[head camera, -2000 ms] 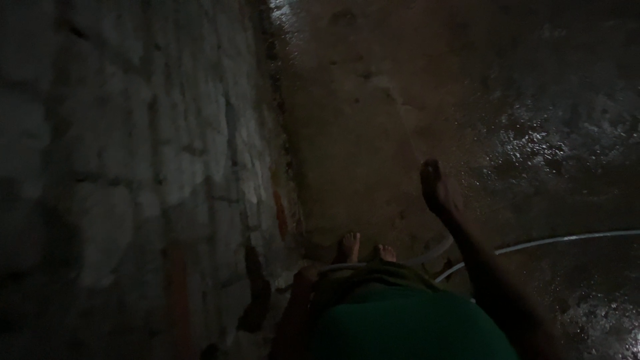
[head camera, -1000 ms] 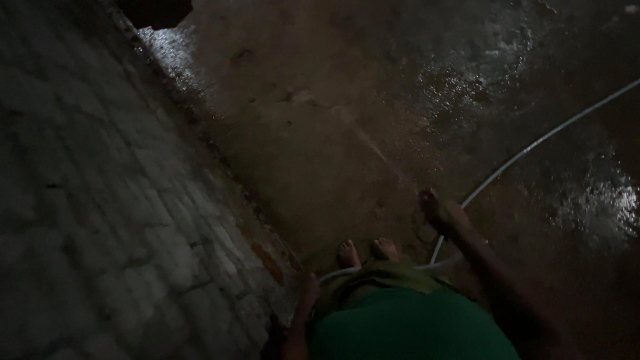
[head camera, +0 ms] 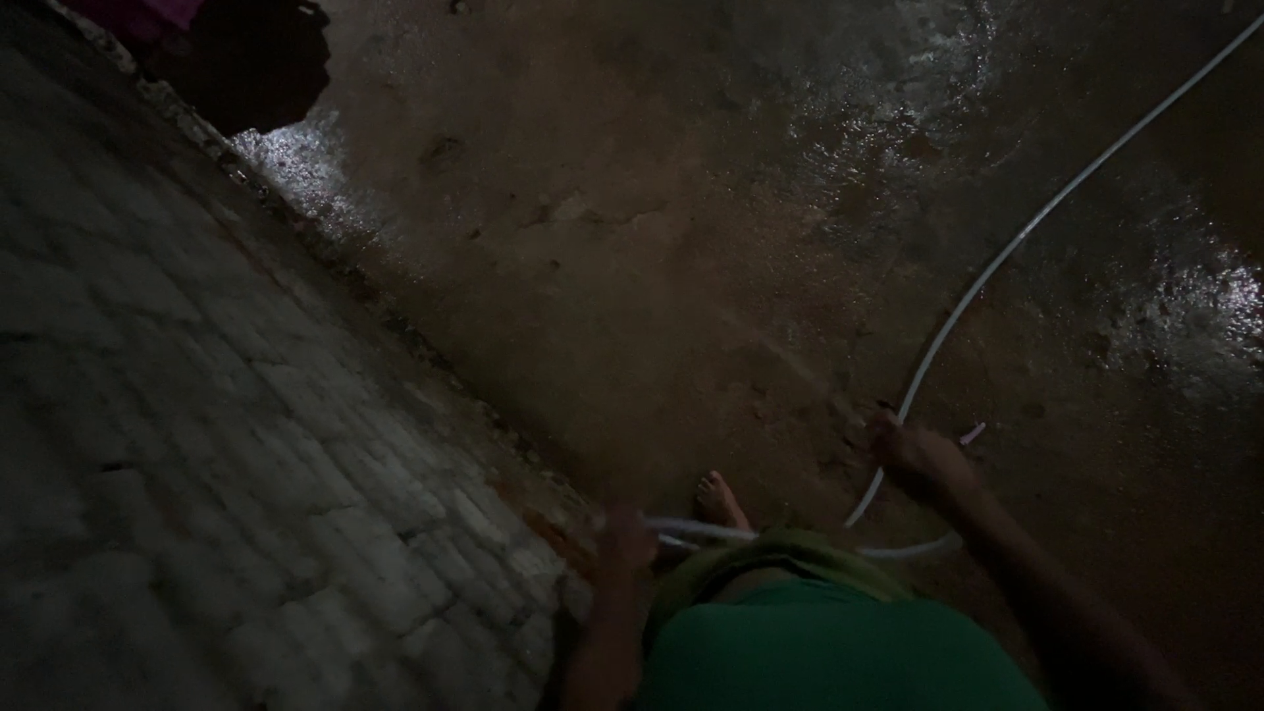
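A pale flexible hose (head camera: 987,267) runs from the upper right down to my waist, with another stretch crossing in front of my body. My left hand (head camera: 622,533) is closed around the hose at the brick wall's side. Further right and forward, my right hand (head camera: 894,439) is curled at the hose's end, and a faint jet of water (head camera: 780,351) leaves it toward the upper left. The hose end itself is hidden in the dark fingers. One bare foot (head camera: 721,499) shows between the hands, just ahead of my clothing.
A brick wall (head camera: 296,464) fills the left side and meets the wet, rough floor (head camera: 592,276) along a diagonal edge. A dark patch or object (head camera: 247,64) and a magenta thing (head camera: 148,15) lie at the upper left. A small pinkish piece (head camera: 973,433) is right of my right hand.
The view has turned, showing more floor and the magenta thing. My left hand has come up on the hose. Two feet showed earlier; one shows now.
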